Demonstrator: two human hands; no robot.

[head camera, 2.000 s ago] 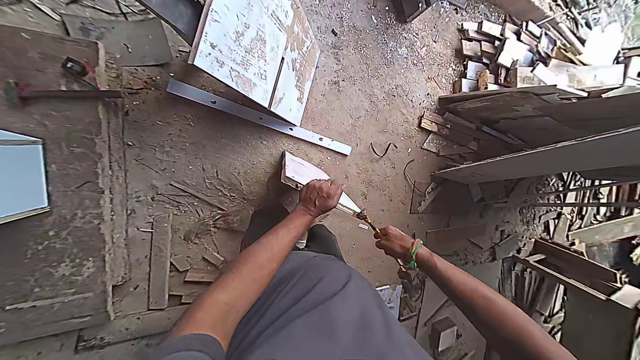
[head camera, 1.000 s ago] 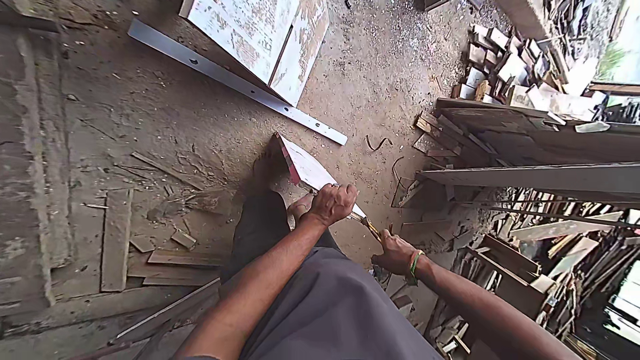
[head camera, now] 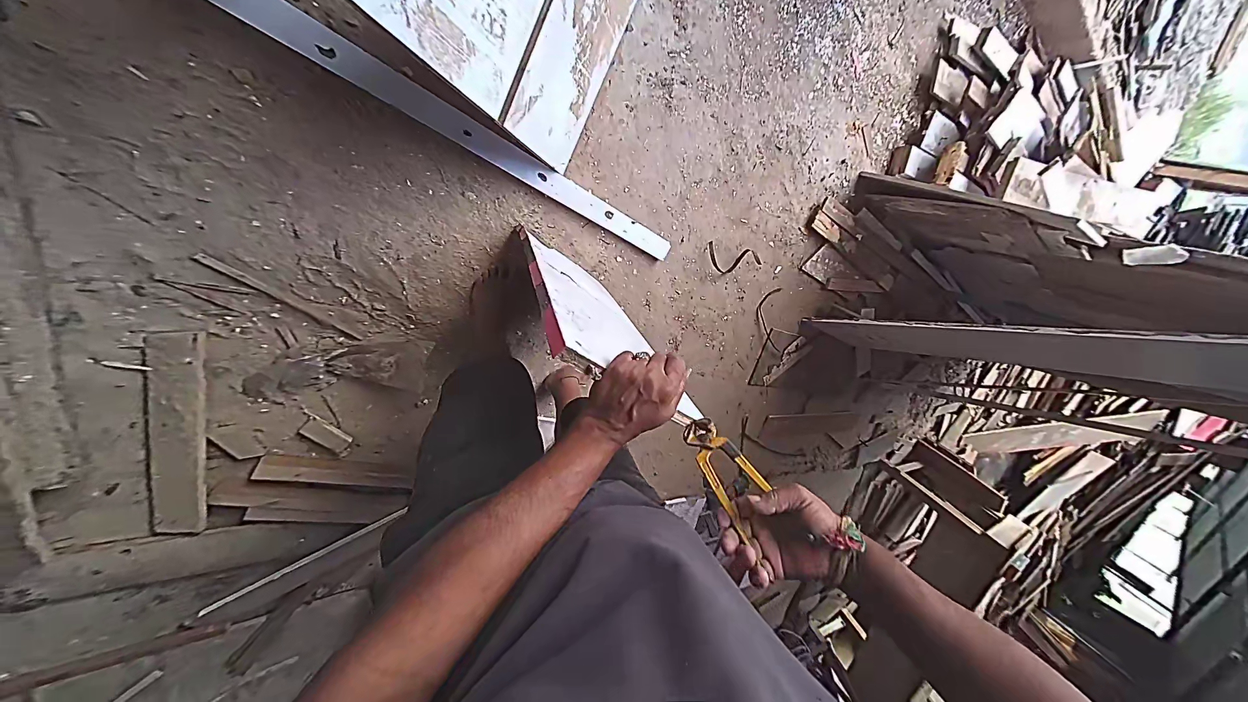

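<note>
A long, tapering board [head camera: 580,302] with a white face and a red and dark edge slants from near my feet toward my right hand. My left hand [head camera: 639,395] is closed over its narrower part. In my right hand [head camera: 790,536] are end-cutting pincers [head camera: 720,463] with yellow handles. The handles are spread, and the pincer head lies at the narrow end of the board. Whether the jaws grip anything there is too small to tell. A colourful band circles my right wrist.
A punched metal strip [head camera: 468,132] lies on the dirt floor beside white-faced panels [head camera: 575,78]. At right are a long board [head camera: 1033,351], a wood scrap heap [head camera: 1014,107] and stacked offcuts [head camera: 1072,439]. Planks [head camera: 175,429] lie at left. Bent strips [head camera: 731,261] lie ahead.
The handles of the pincers have spread apart, and my right hand has shifted its hold on them. My left hand stays on the board. The view has shifted rightward.
</note>
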